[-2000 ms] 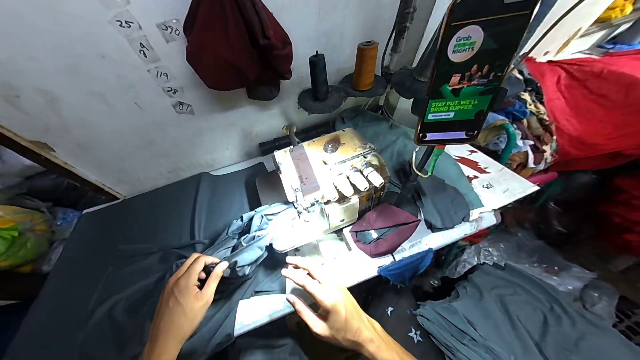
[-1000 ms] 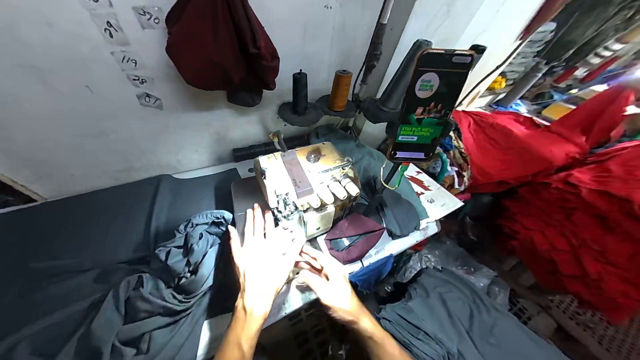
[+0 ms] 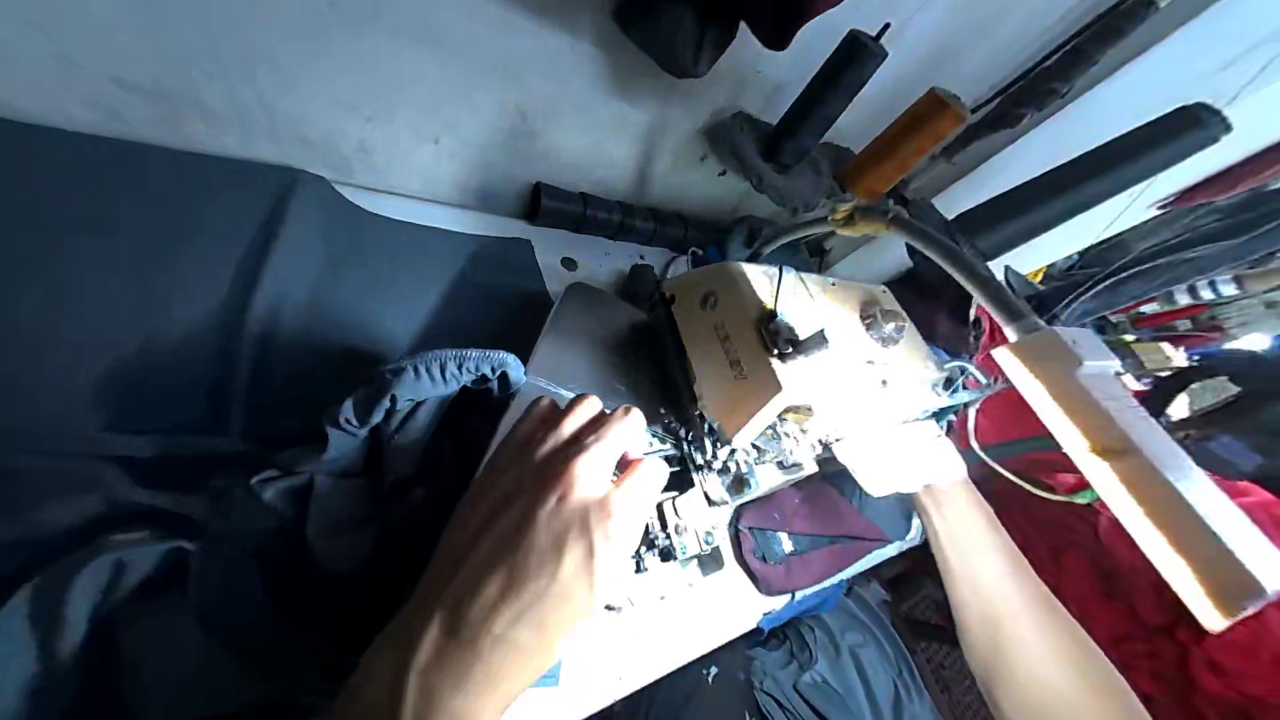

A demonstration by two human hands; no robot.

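Observation:
An overlock sewing machine [image 3: 800,350] sits on the white table, its lower front showing bare metal parts near the needle area. My left hand [image 3: 560,500] is at the left of those parts, fingers curled; whether it pinches anything small is hidden. Overexposed by the lamp, my right hand [image 3: 900,455] is at the machine's right front side, and its fingers cannot be made out. Left of my left hand lies a bunched grey garment [image 3: 400,430] with a stitched edge, thread running from it toward the machine. A maroon fabric piece [image 3: 805,535] lies below the machine head.
A work lamp [image 3: 1130,470] on a bent arm juts in at the right. Behind the machine stand a black thread cone [image 3: 825,95] and an orange thread cone [image 3: 903,143]. Dark cloth [image 3: 180,300] covers the table at left. Red fabric [image 3: 1060,560] is heaped at right.
My right hand has moved from in front of the machine to its right side. The grey garment, by my left hand in the oldest frame, lies apart from it. The view is closer and tilted.

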